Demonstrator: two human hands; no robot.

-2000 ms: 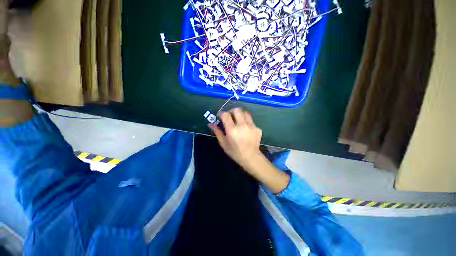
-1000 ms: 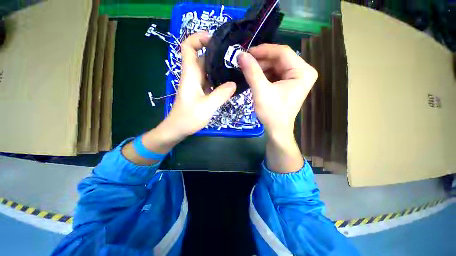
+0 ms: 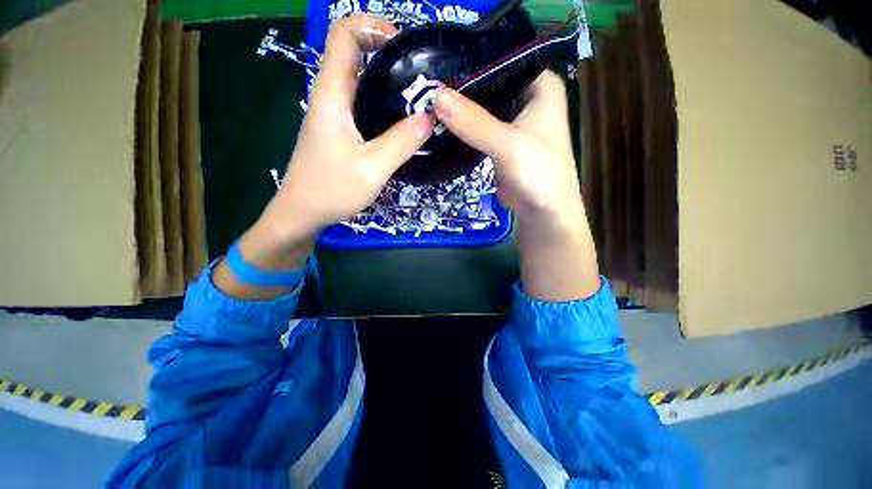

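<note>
My left hand (image 3: 339, 153) holds a round glossy black housing (image 3: 402, 65) by its left side, above the blue tray. Both my thumbs press on a small white circuit board (image 3: 417, 94) at the middle of the housing. My right hand (image 3: 521, 143) is at the housing's right side, its fingers partly hidden behind it. Red and white lead wires (image 3: 507, 55) run from the board up to the right, to a white connector (image 3: 584, 42). The thumbs cover part of the board.
The blue tray (image 3: 459, 238) with a heap of white wired boards is beneath my hands, on the dark green bench (image 3: 411, 282). Loose wired boards (image 3: 277, 43) hang over its left edge. Cardboard sheets stand at left (image 3: 67, 162) and right (image 3: 765, 181).
The housing has turned, so its glossy inner face shows more. The connector has swung right. Both thumbs are now on the board, where before only my right thumb and fingers held it.
</note>
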